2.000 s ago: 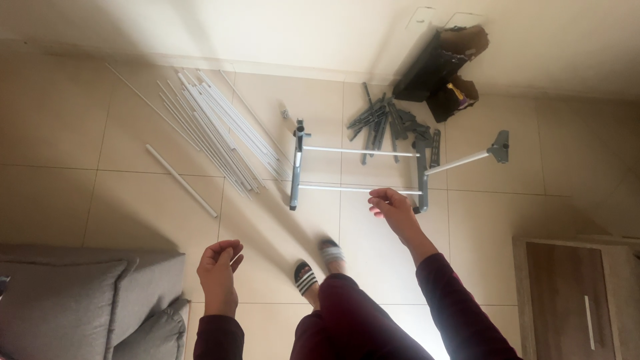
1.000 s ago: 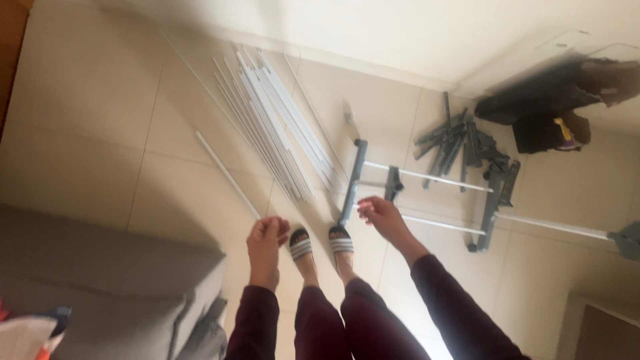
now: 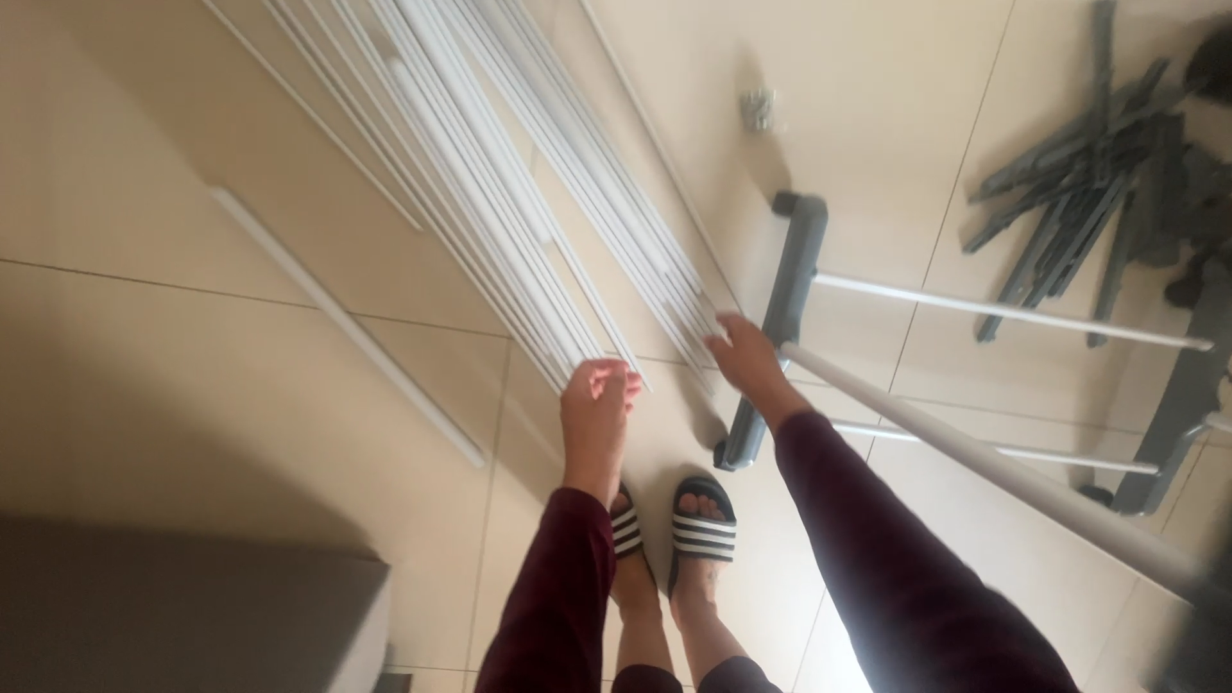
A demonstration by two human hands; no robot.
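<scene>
My left hand (image 3: 599, 409) is over the lower ends of a bundle of thin white rods (image 3: 481, 192), fingers curled; whether it touches them cannot be told. My right hand (image 3: 751, 361) reaches close to the rod ends, beside a grey plastic foot bar (image 3: 799, 260). Nothing shows in its slightly bent fingers. That bar belongs to a frame with white crossbars (image 3: 1011, 313) joined to a second grey bar (image 3: 1179, 423) at the right. A thicker white tube (image 3: 962, 452) slants from the first bar toward the lower right.
A single white tube (image 3: 346, 322) lies on the tiled floor at left. Dark grey plastic parts (image 3: 1088, 183) are heaped at upper right. A small clear packet (image 3: 759, 111) lies above the frame. A grey upholstered seat (image 3: 192, 606) fills the lower left; my feet in striped slides stand below my hands.
The view has come much closer to the rods and frame. Both hands are now down by the lower ends of the rods, nearer each other than two seconds ago.
</scene>
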